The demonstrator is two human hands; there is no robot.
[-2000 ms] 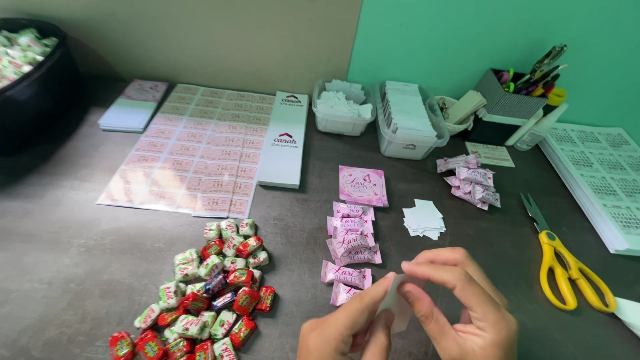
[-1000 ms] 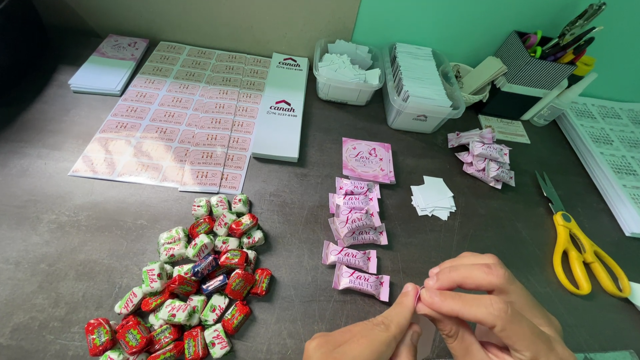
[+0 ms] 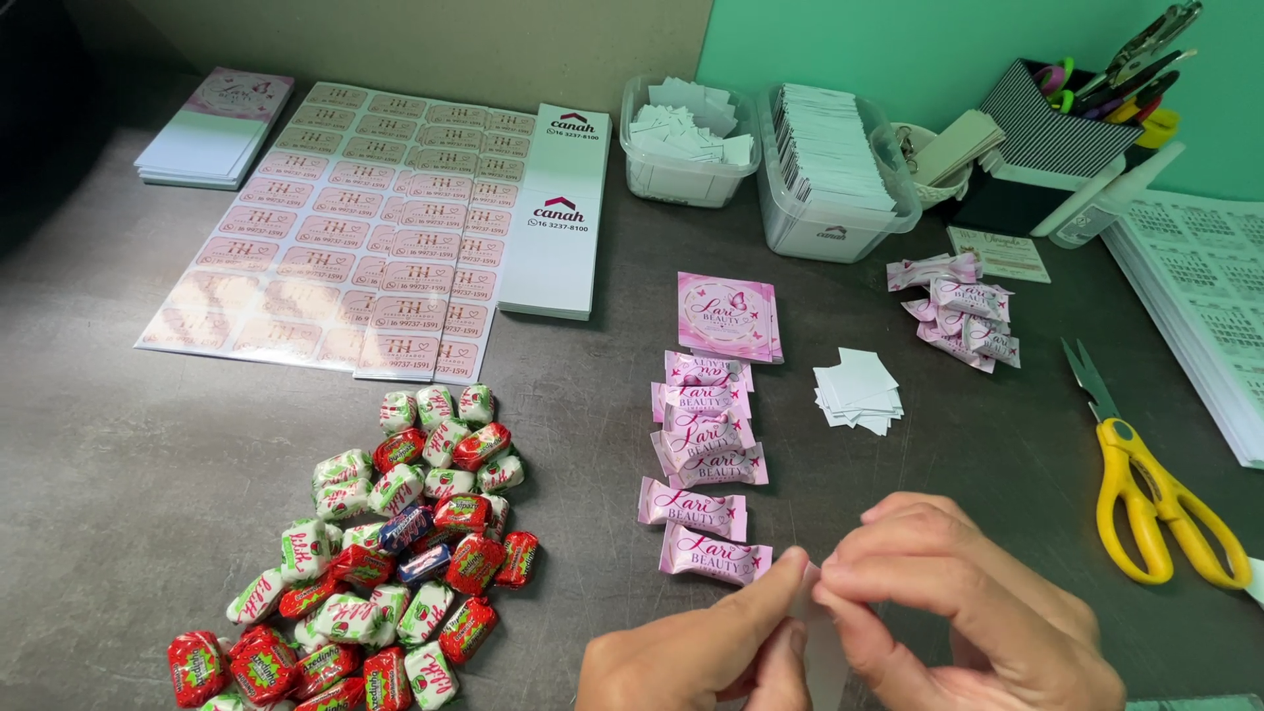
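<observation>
Both hands meet at the lower centre-right of the head view. My left hand pinches a small pale paper piece between thumb and forefinger. The fingertips of my right hand close on the same paper's upper right edge. Just beyond them lies a column of pink-wrapped candies, with square pink printed cards at its far end. A small pile of white paper pieces lies right of the column. The paper's lower part is partly hidden by my fingers.
Red, green-white and blue wrapped candies are heaped left. Behind are sticker sheets, printed strips, a card stack and plastic tubs. At right lie more pink candies, yellow-handled scissors, a pen holder and printed sheets.
The pale paper between my fingers shows again; one second ago mostly a small pink edge showed there. My fingertips stay close together. The column has more candies visible than two seconds ago, when my hands were nearer it.
</observation>
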